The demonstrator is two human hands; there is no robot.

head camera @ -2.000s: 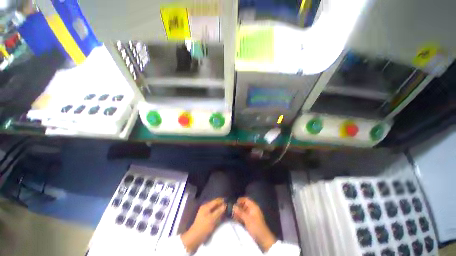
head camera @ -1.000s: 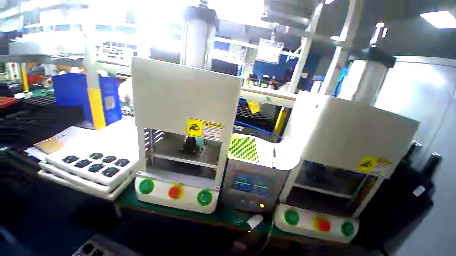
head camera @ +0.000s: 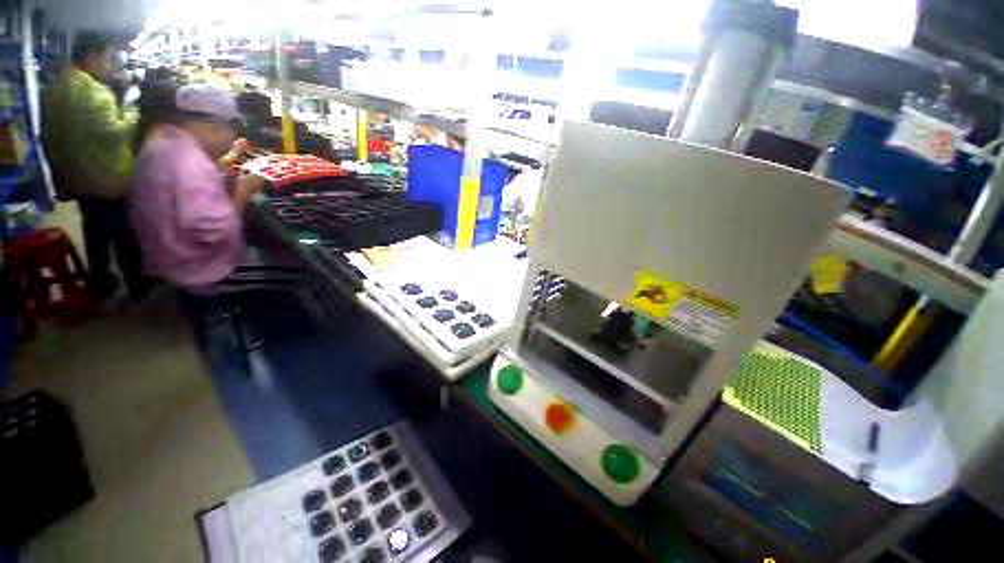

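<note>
Neither of my hands is in the picture. The left press tester point(head camera: 683, 225) stands in front of me, tilted in view, with a dark test fixture point(head camera: 620, 330) inside its open bay. Its white front panel point(head camera: 528, 409) has two green buttons and a red one between them. The lap-side tray point(head camera: 264, 517) lies at the lower left, partly filled with black round units point(head camera: 388, 514); one shows a bright shiny face. A short stack of white bench trays point(head camera: 440, 346) with several black units sits left of the press.
A grey box point(head camera: 771, 495) with a dark screen stands right of the press, with a green-dot sheet point(head camera: 776, 394) and a pen point(head camera: 873, 440) on top. A blue bin point(head camera: 435, 187) is behind the bench trays. A person in pink point(head camera: 187, 209) and another person point(head camera: 86, 143) are at the left.
The view has lifted and swung left. My hands, seen over the lap two seconds ago, are out of the picture. The right press tester has left the view; people now show at the left.
</note>
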